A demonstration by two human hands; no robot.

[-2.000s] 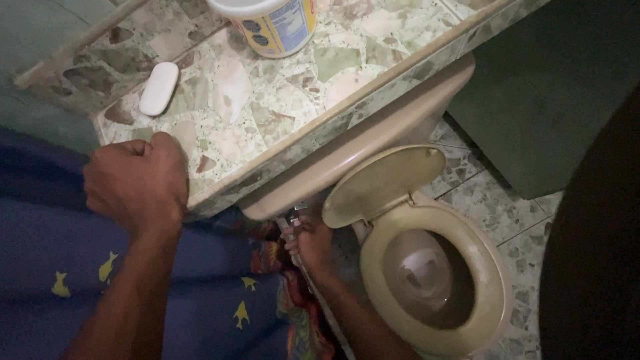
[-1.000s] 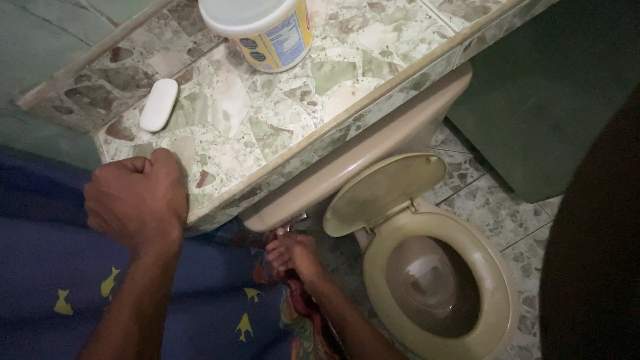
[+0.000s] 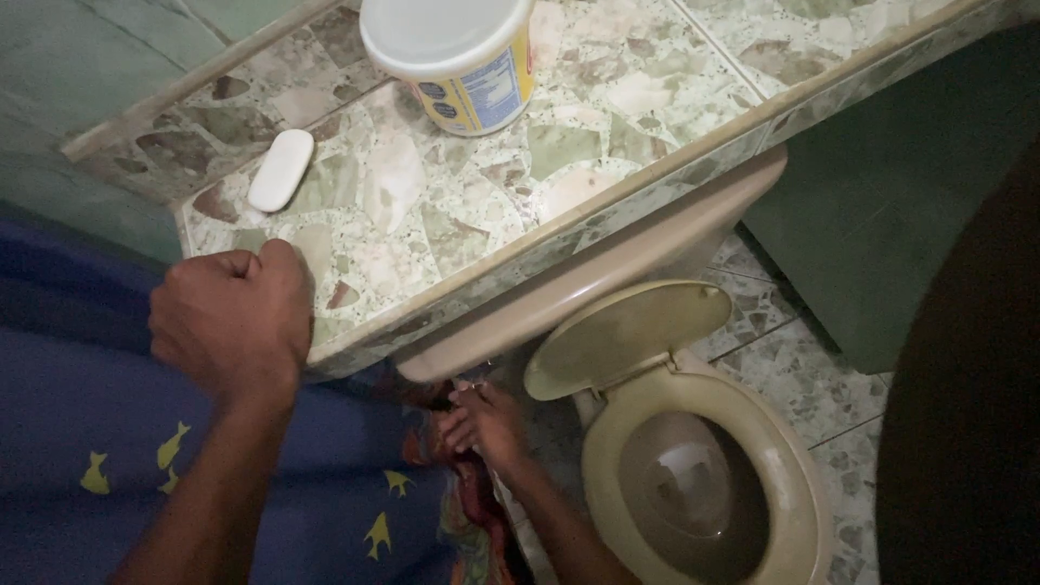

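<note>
My left hand (image 3: 231, 317) is closed in a fist and rests against the left corner of the tiled counter (image 3: 455, 236), near a white bar of soap (image 3: 281, 171). Lower down, my right hand (image 3: 487, 426) reaches below the left end of the beige toilet tank (image 3: 601, 264), its fingers curled by small metal fittings. Whether it grips anything cannot be made out in the dim light. Beside its fingers hangs a red patterned cloth (image 3: 479, 496). To the right is the toilet bowl, its seat (image 3: 784, 455) showing and its lid (image 3: 630, 337) raised.
A lidded plastic tub (image 3: 487, 89) stands on the counter. A blue curtain (image 3: 309, 479) with yellow fish hangs at the left. A green panel (image 3: 861, 219) stands right of the tank, above the tiled floor (image 3: 829, 390). A dark shape fills the right edge.
My right hand has shifted slightly by the metal fittings under the tank, and its fingers have changed pose. My left fist has stayed at the counter's corner.
</note>
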